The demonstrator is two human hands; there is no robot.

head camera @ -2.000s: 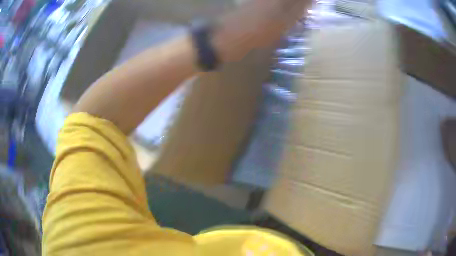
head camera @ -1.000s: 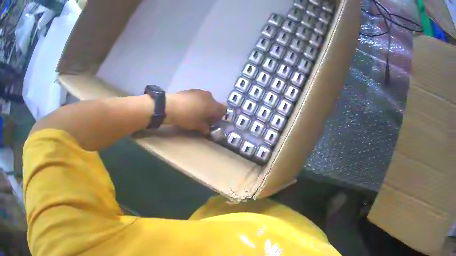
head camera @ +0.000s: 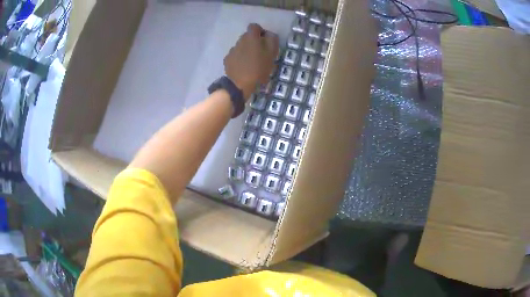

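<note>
My left hand (head camera: 251, 58), with a dark band on its wrist, is inside the open cardboard carton (head camera: 322, 127), over the left edge of the upper rows. Its fingers are curled; whether they hold a part is unclear. Small silvery metal parts (head camera: 269, 125) with dark slots stand in close rows along the carton's right wall. One part (head camera: 225, 190) at the near left end of the rows sits tilted, slightly out of line. The white sheet (head camera: 163, 75) under them shows at the left. My right hand is out of the picture.
Bubble wrap (head camera: 383, 168) lies right of the carton, with black cables (head camera: 417, 52) on it. A creased cardboard flap (head camera: 476, 151) hangs farther right. Loose white sheets (head camera: 43, 133) are outside the carton's left wall. A dark green surface shows below.
My left hand came back into the carton to the near end of the rows, then moved away from me along them. The tilted part there is now uncovered. The view has shifted.
</note>
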